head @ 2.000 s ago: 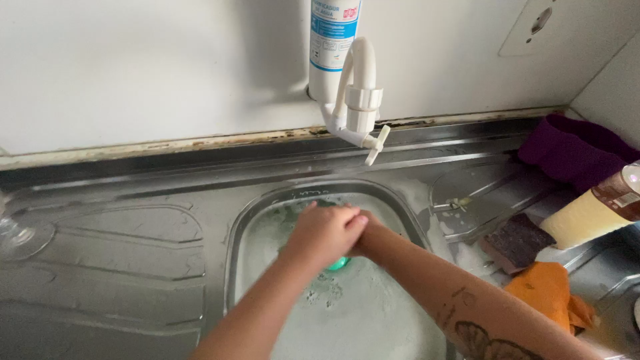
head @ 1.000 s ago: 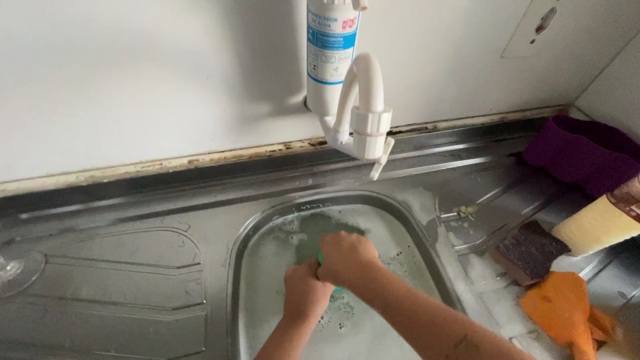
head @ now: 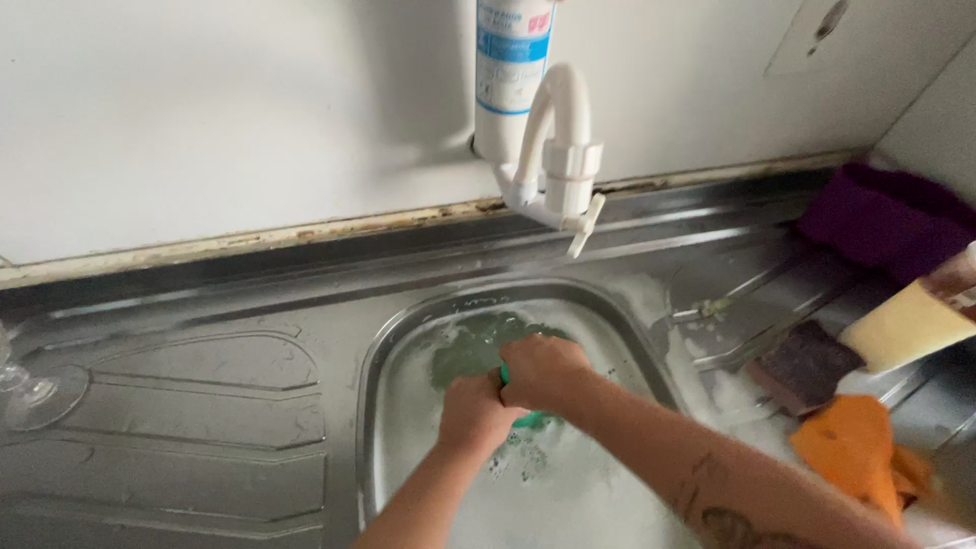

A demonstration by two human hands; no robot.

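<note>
Both my hands are close together over a metal sink basin (head: 367, 427) that holds cloudy, soapy water. My left hand (head: 479, 412) and my right hand (head: 545, 374) are closed around a green item (head: 531, 419), which shows between and below the fingers. Most of it is hidden, so its exact kind cannot be told. A darker green patch and some bubbles show in the water around the hands. Above the basin's back edge is a white plastic tap (head: 568, 164), joined to a cylindrical water filter (head: 512, 76) on the wall.
Right of the basin lie a dark sponge (head: 810, 366), an orange cloth (head: 850, 450), a bottle with pale yellow contents (head: 907, 324) and a purple item (head: 888, 217). A clear glass base (head: 49, 396) is at the far left on the ribbed steel drainboard.
Two seconds ago my hands overlapped more closely over the green item; now they sit side by side on it, the right one slightly higher.
</note>
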